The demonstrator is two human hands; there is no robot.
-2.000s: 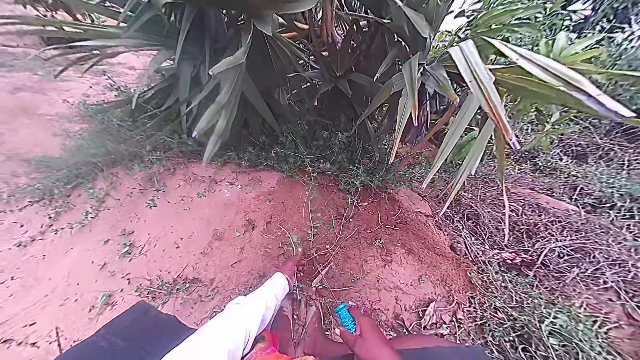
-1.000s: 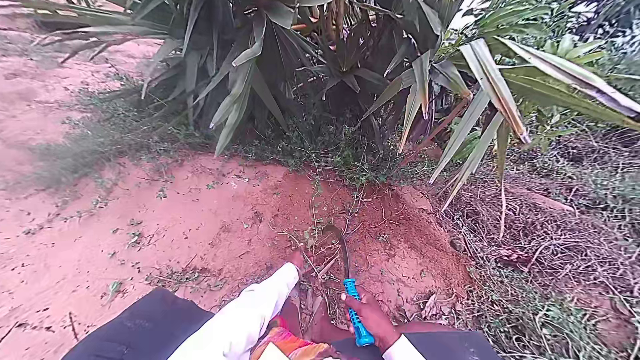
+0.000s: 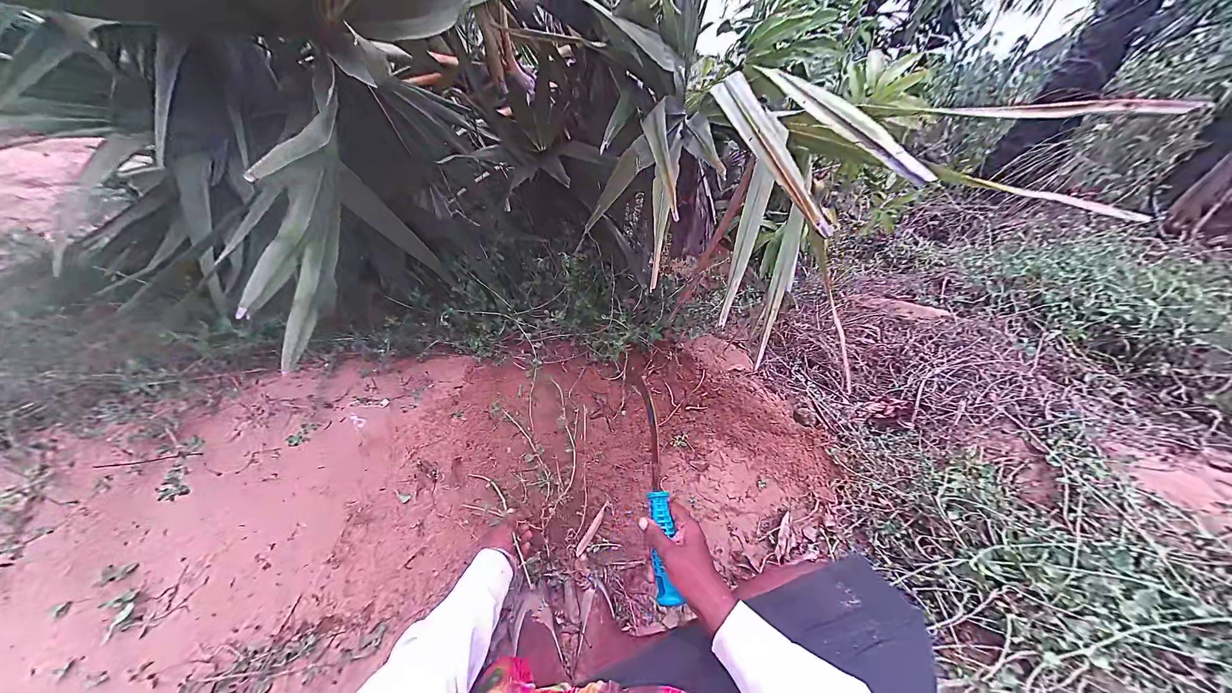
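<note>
My right hand (image 3: 685,553) is closed around the blue plastic handle of a sickle (image 3: 654,433). Its thin curved metal blade points away from me, and the tip reaches the low green weeds (image 3: 577,298) at the foot of the palm-like plant. My left hand (image 3: 507,539) is low over the reddish soil, left of the sickle, beside thin uprooted-looking stems (image 3: 549,462). Whether its fingers hold any of these stems cannot be made out.
Broad drooping fan leaves (image 3: 308,192) hang ahead over the bank of red soil (image 3: 289,481). Dry tangled stalks (image 3: 924,375) and green creepers (image 3: 1039,568) cover the right side. My bent knee in dark cloth (image 3: 828,616) is just below my right hand.
The sickle blade, pointing up and left near my left hand one second ago, now reaches farther forward to the weeds. My right hand has moved forward with it.
</note>
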